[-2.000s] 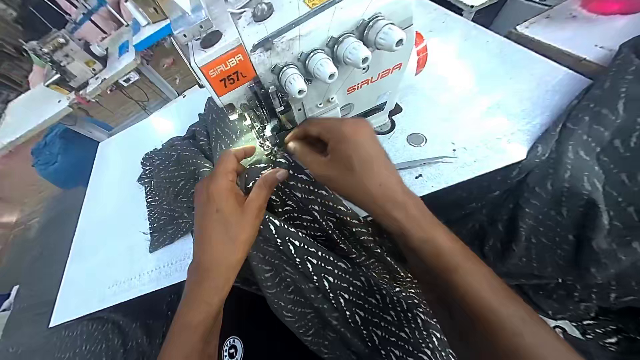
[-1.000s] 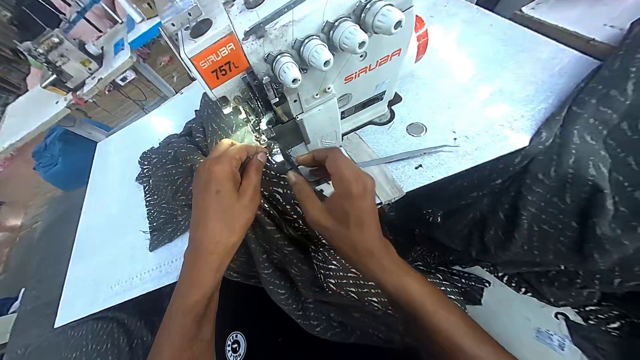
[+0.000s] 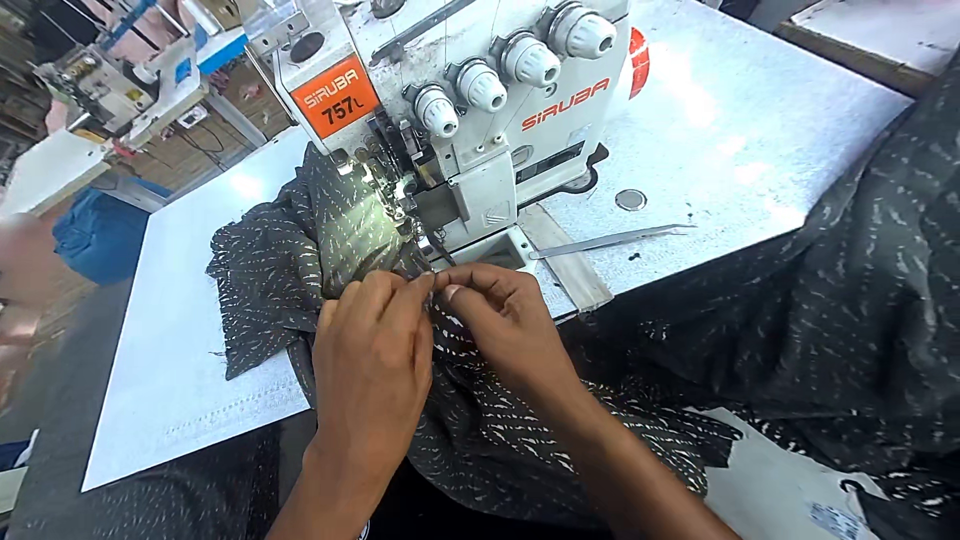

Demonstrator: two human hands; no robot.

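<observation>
Dark patterned fabric point(image 3: 262, 277) lies under and in front of the lit presser foot point(image 3: 411, 217) of a white Siruba overlock sewing machine point(image 3: 480, 150). Just in front of the foot, my left hand point(image 3: 375, 337) grips the fabric edge between thumb and fingers. My right hand point(image 3: 502, 315) pinches the same edge close beside it, and the fingertips of both hands nearly meet. From there the fabric hangs down over the table's front edge, between and below my forearms. The needle area is partly hidden by the machine's metal parts.
Metal tweezers point(image 3: 615, 241) lie on the white table point(image 3: 697, 150) right of the machine. A large heap of dark fabric point(image 3: 847, 300) covers the right side. At the back left stand another sewing machine point(image 3: 105, 82) and a blue bundle point(image 3: 101, 229); blurred skin shows at the left edge.
Both hands have moved from beside the presser foot toward the table's front edge and come together on the fabric. The tweezers, partly covered by my right arm at first, now show fully.
</observation>
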